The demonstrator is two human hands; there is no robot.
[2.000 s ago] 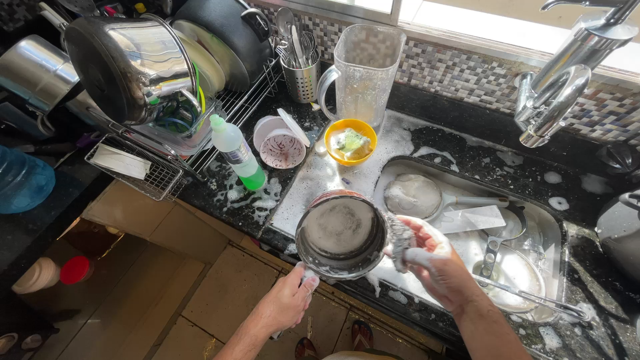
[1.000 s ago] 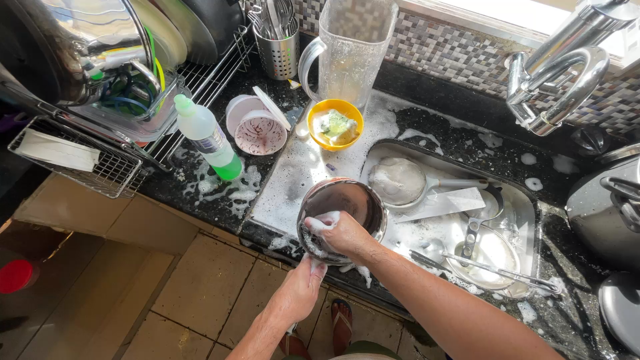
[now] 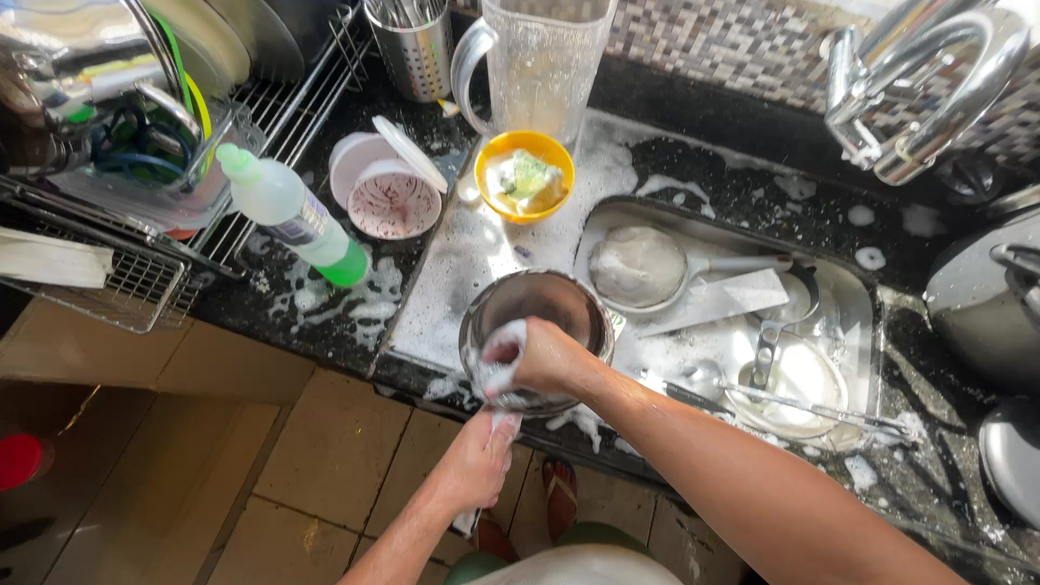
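My left hand [image 3: 479, 459] grips the handle of a dark metal saucepan [image 3: 561, 305], tilted at the counter's front edge with its inside toward me. Inside the pan, against its lower left wall, is my right hand [image 3: 528, 357], curled around a soapy scouring pad [image 3: 497, 370] that is mostly hidden by foam and fingers. Behind the pan sits a yellow bowl [image 3: 524, 213] with a foamy green and white item in it. A clear plastic pitcher [image 3: 540, 73] stands behind that bowl.
The steel sink [image 3: 865, 357] at right holds utensils and dishes. A chrome faucet [image 3: 910, 154] overhangs the back. To the left are a green soap bottle [image 3: 284, 211], pinkish tubs [image 3: 394, 203] and a loaded wire dish rack [image 3: 284, 114]. Pots stand at far right.
Two seconds ago my right hand held the pad at the pan's right side; since then it has moved left into the pan. My left hand has kept the handle. The view has shifted.
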